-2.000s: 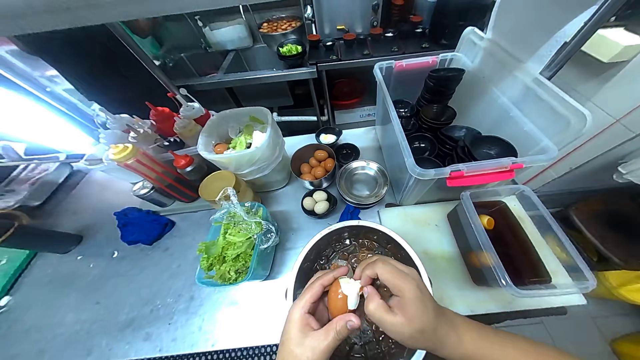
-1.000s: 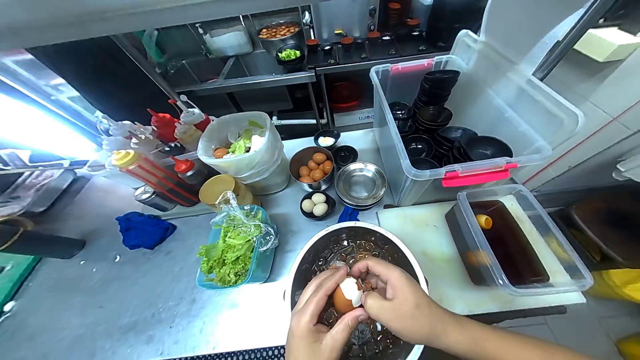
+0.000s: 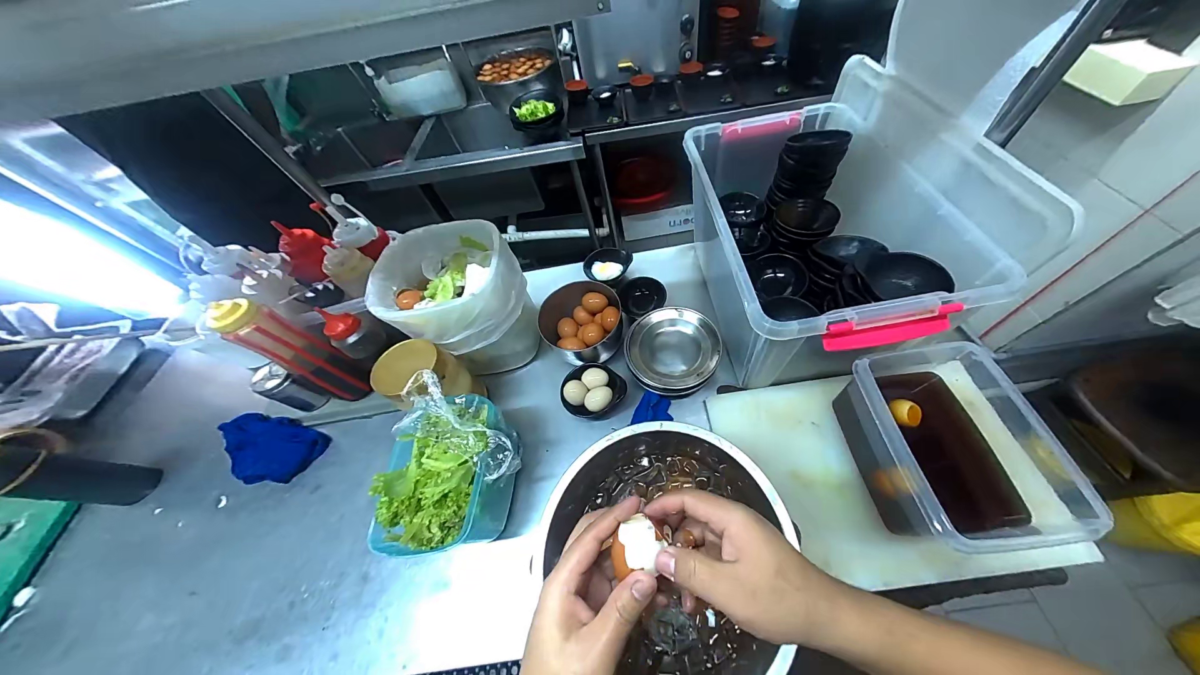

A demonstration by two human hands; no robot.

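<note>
A partly shelled brown egg is held between both hands above a large round pot of liquid with what look like ice pieces. My left hand grips the egg from the left. Thumb and fingers of my right hand touch its bare white part from the right. Behind the pot, a metal bowl holds several brown eggs. In front of that, a small black bowl holds several pale eggs. The egg's underside is hidden by my fingers.
Left of the pot stands a teal container of lettuce; behind it is a lined bucket with scraps. Stacked metal dishes stand behind the pot. To the right are a white cutting board, a tub of dark liquid and a bin of black bowls.
More white shows on the egg than two seconds ago, as shell has come off its side. Both hands stay around it over the pot.
</note>
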